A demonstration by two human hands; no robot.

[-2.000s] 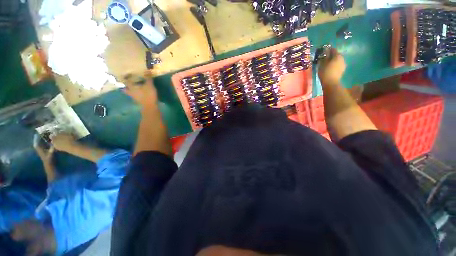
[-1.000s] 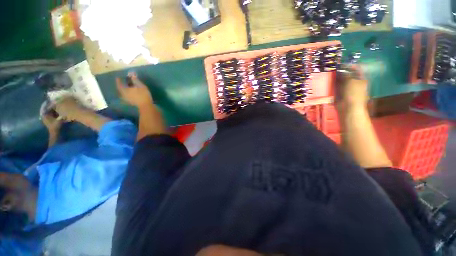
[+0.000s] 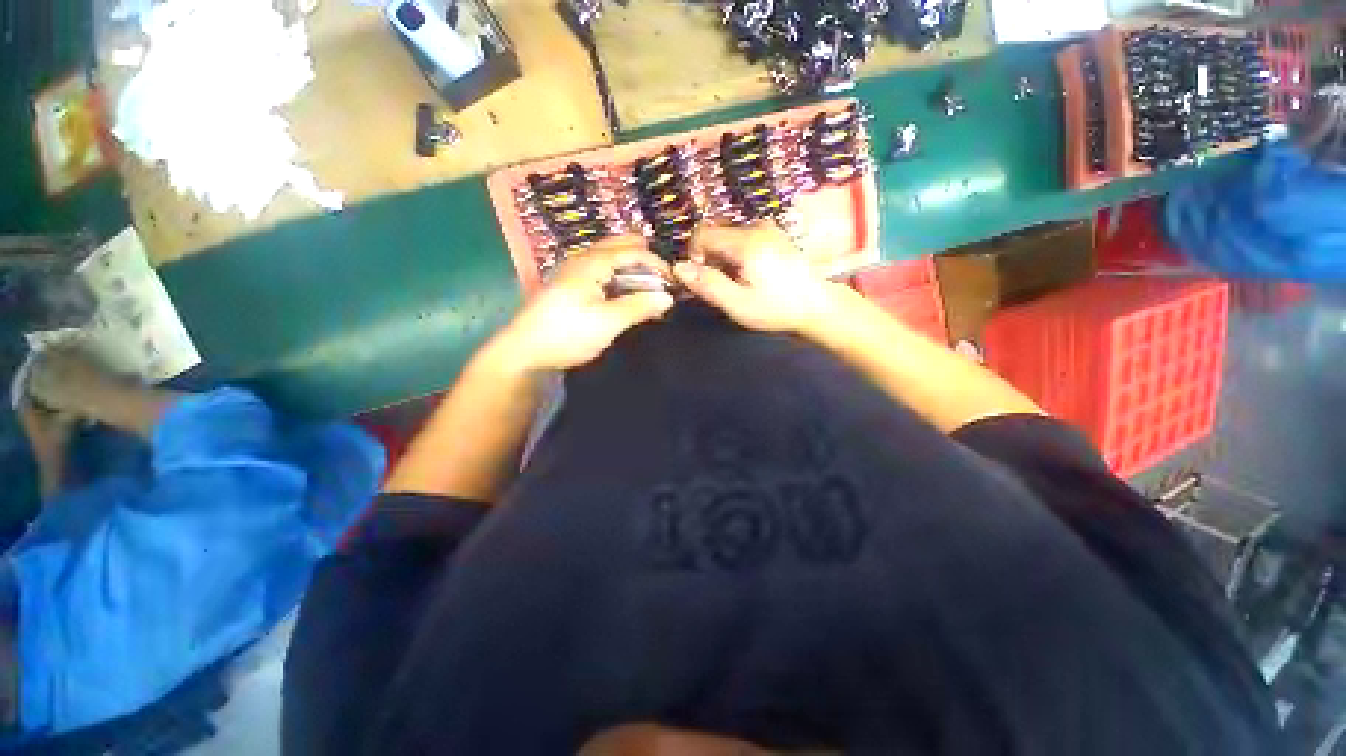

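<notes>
My left hand (image 3: 583, 309) and my right hand (image 3: 750, 276) are close together at the near edge of the salmon-red parts tray (image 3: 868, 222). My left hand holds a small part with a shiny silver face (image 3: 638, 279). My right fingertips meet it at its right side; whether they hold a separate piece is too small to tell. The tray holds rows of black-and-chrome parts (image 3: 664, 189) behind my hands, and its right end shows bare red plastic.
A loose parts pile (image 3: 805, 37) lies on the tan board behind the tray. White pieces (image 3: 214, 111) are heaped at left, near a pale handheld fan (image 3: 437, 42). A neighbouring tray (image 3: 1117, 111) stands at right. Red crates (image 3: 1166, 362) are below. Blue-sleeved people (image 3: 163, 517) sit at both sides.
My hands have come from either side of the tray to meet at its near edge. The view has shifted, and a silver-faced part now shows in my left hand.
</notes>
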